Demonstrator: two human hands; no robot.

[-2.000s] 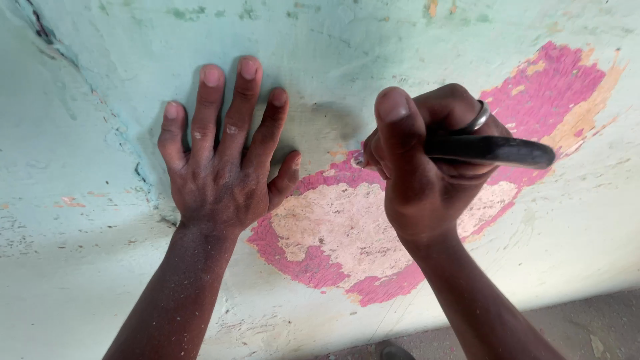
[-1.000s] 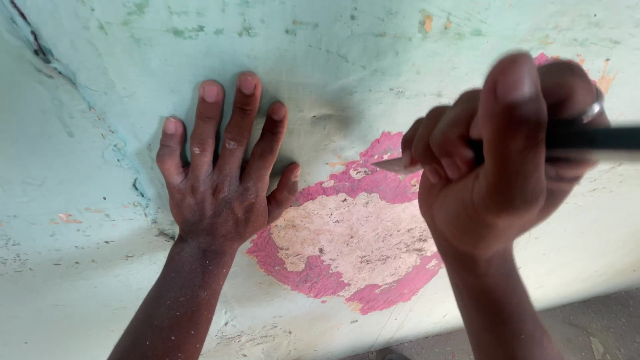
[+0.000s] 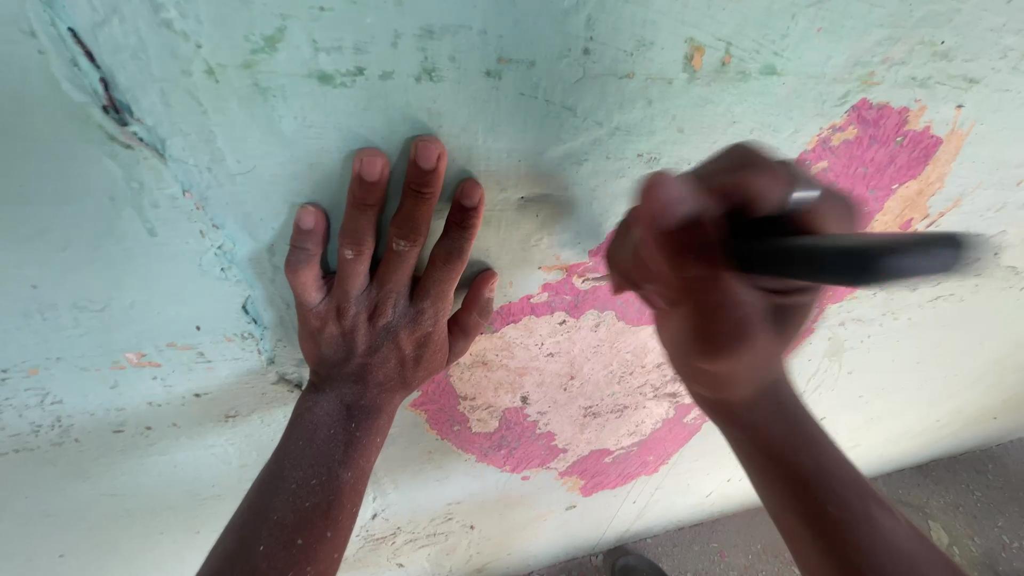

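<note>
My left hand (image 3: 384,280) lies palm down on the pale green painted wall (image 3: 520,96), its fingers spread and holding nothing. To its right, my right hand (image 3: 712,272), blurred and with a ring on one finger, is closed around the black handle (image 3: 864,256) of a hand tool. The handle points right. My fingers mostly hide the tool's working end, which is near the upper edge of a bared patch with pink paint (image 3: 552,300) and a pinkish plaster middle (image 3: 568,376). Whether the tip touches the wall cannot be told.
A dark crack (image 3: 100,76) runs down the wall at the upper left. More bared pink paint (image 3: 880,156) and orange streaks show at the upper right. Along the bottom right is a grey, speckled floor (image 3: 952,496), with the dark tip of what may be a shoe (image 3: 632,562) at the wall's foot.
My right hand, raised to the right with a pointed metal tip showing one second ago, has come back left and lower over the patch. My left hand remains flat on the wall.
</note>
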